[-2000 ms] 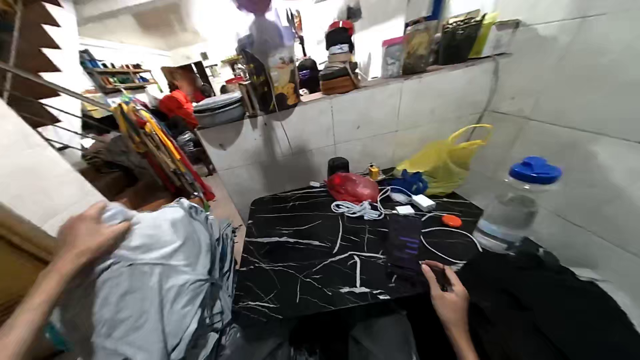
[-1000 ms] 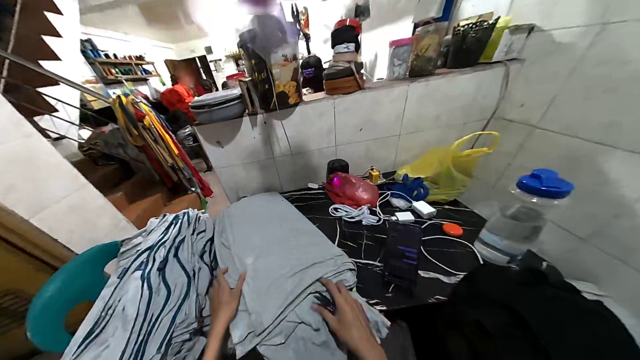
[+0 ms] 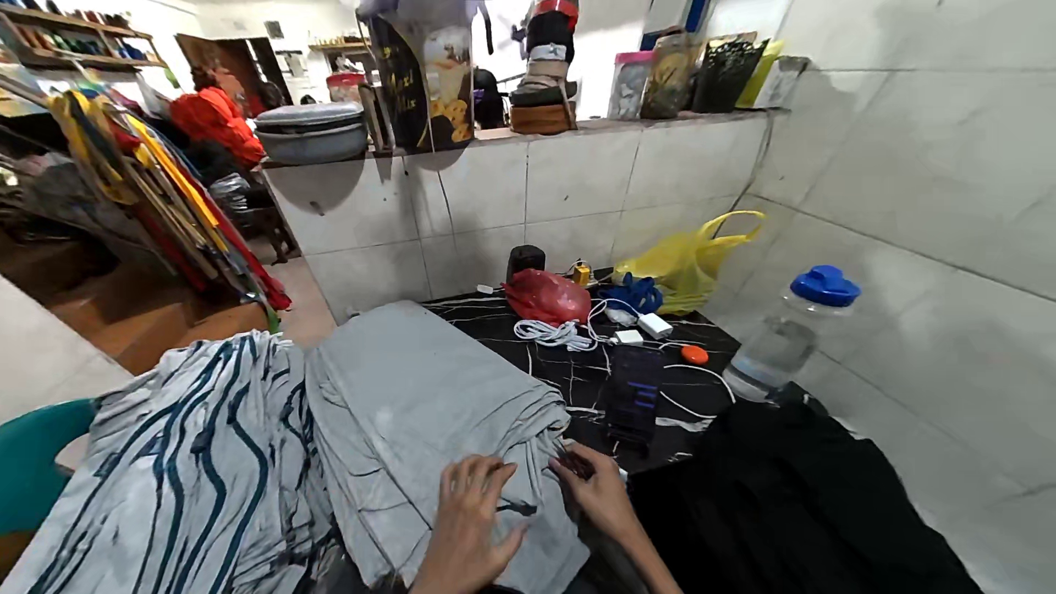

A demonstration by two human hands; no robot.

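Observation:
A folded pile of grey cloth (image 3: 421, 388) lies over the left part of the black marble-patterned table (image 3: 569, 371). My left hand (image 3: 474, 516) rests on its near part, fingers spread, beside a small dark strip on the cloth. At the pile's right edge, my right hand (image 3: 598, 487) has thumb and fingers close together at a gathered bit of cloth, with something dark between them; whether it grips the cloth is unclear. Left of the pile lies grey cloth with dark wavy bands (image 3: 206, 462). Black cloth (image 3: 800, 503) lies to the right of my right hand.
Behind the hands are a dark phone (image 3: 634, 396), white cable (image 3: 553, 332), white adapters (image 3: 656, 325), a red bag (image 3: 549, 297) and a yellow plastic bag (image 3: 685, 264). A blue-capped bottle (image 3: 775, 346) stands right. A green chair (image 3: 41, 462) is left. A person in red (image 3: 216, 124) is far back.
The grey cloth, held up at the left two seconds ago, now lies on the table beside the banded cloth. Since one second ago, my left hand has moved right, nearer my right hand.

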